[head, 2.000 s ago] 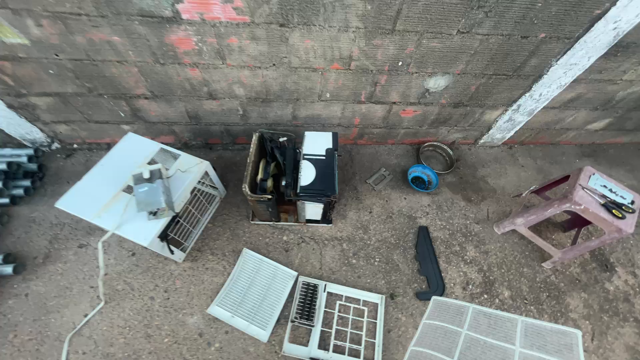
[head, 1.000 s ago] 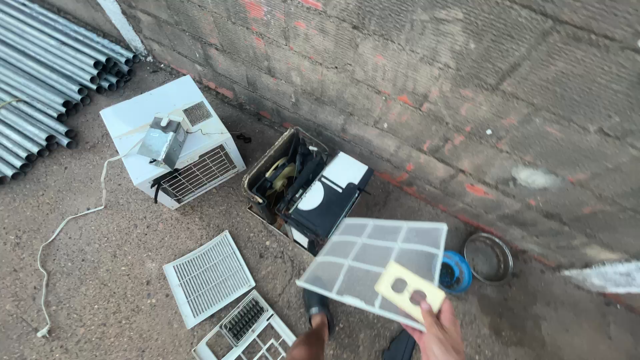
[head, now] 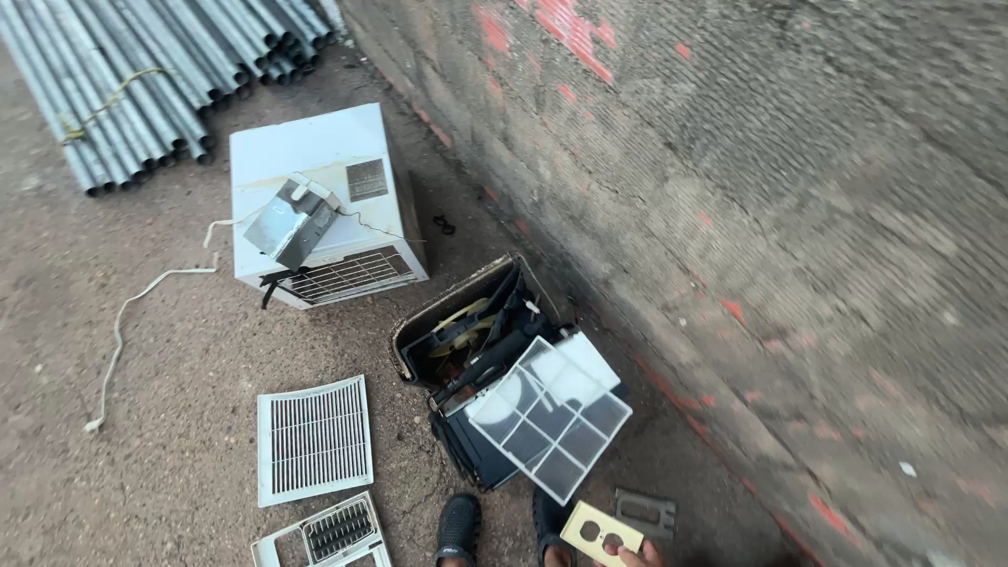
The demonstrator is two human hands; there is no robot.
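At the bottom edge, my right hand (head: 644, 554) holds a cream duplex outlet cover plate (head: 602, 534) by its lower right part. Just above the plate, a white-framed mesh air filter (head: 551, 417) lies over the black and white part of an opened air conditioner's inner unit (head: 488, 346); its lower corner comes close to the plate. A yellowish fan shows inside the unit. My left hand is out of view. A grey metal bracket (head: 646, 513) lies on the ground right of the plate.
A white air conditioner casing (head: 315, 150) carries a metal box (head: 293, 220). A white louvred grille (head: 315, 441), a front frame (head: 323, 539) and a white cord (head: 118, 339) lie on the concrete. Galvanized pipes (head: 150, 87) are at the upper left; a block wall (head: 748, 236) runs along the right.
The mesh filter, a second ago raised beside my right hand, is now over the inner unit. My right hand still holds the cover plate, lower in view. The view has shifted left.
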